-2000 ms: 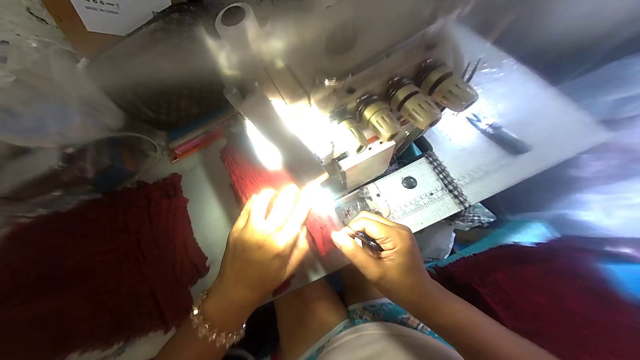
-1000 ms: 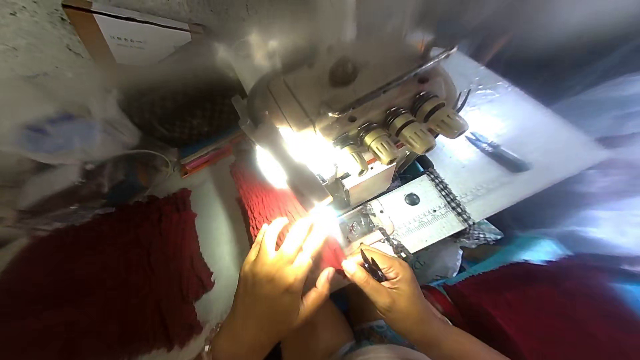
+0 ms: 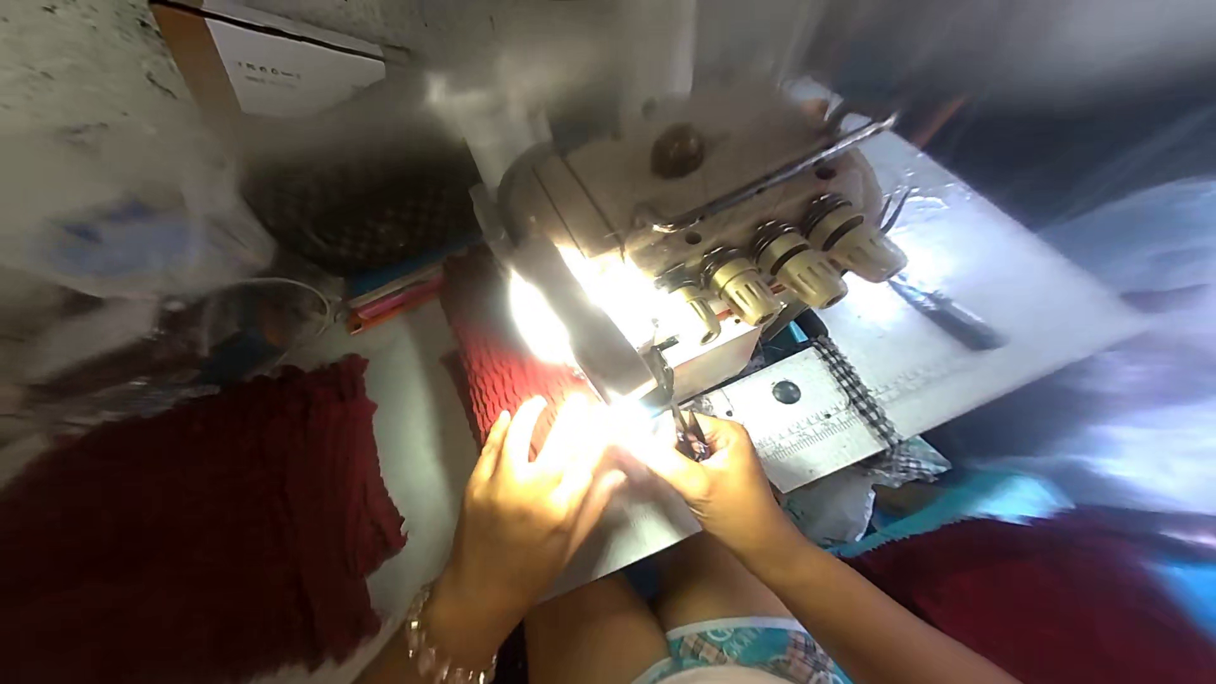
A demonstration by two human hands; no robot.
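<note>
A strip of dark red ruffled fabric [image 3: 503,356] lies under the head of a sewing machine [image 3: 655,180] with several cream tension knobs. My left hand [image 3: 532,484] rests with its fingers spread on the fabric, just before the brightly lit needle area. Glare hides the needle and the fingertips there. Beside the presser area, my right hand [image 3: 727,480] holds small dark thread snips [image 3: 692,439], their blades pointing up toward the machine. The thumb and forefinger of that hand reach into the glare, and whether they touch the fabric cannot be told.
Dark red ruffled fabric [image 3: 218,513] is piled at the left, more red fabric [image 3: 1035,598] at the lower right. A checkered strip [image 3: 855,385] crosses the metal plate with a ruler scale [image 3: 807,427]. A dark tool [image 3: 950,318] lies on the table's right. A cardboard box [image 3: 204,71] stands behind.
My right hand has moved up toward the needle area with the snips. The near end of the red fabric, seen between my hands earlier, no longer shows there.
</note>
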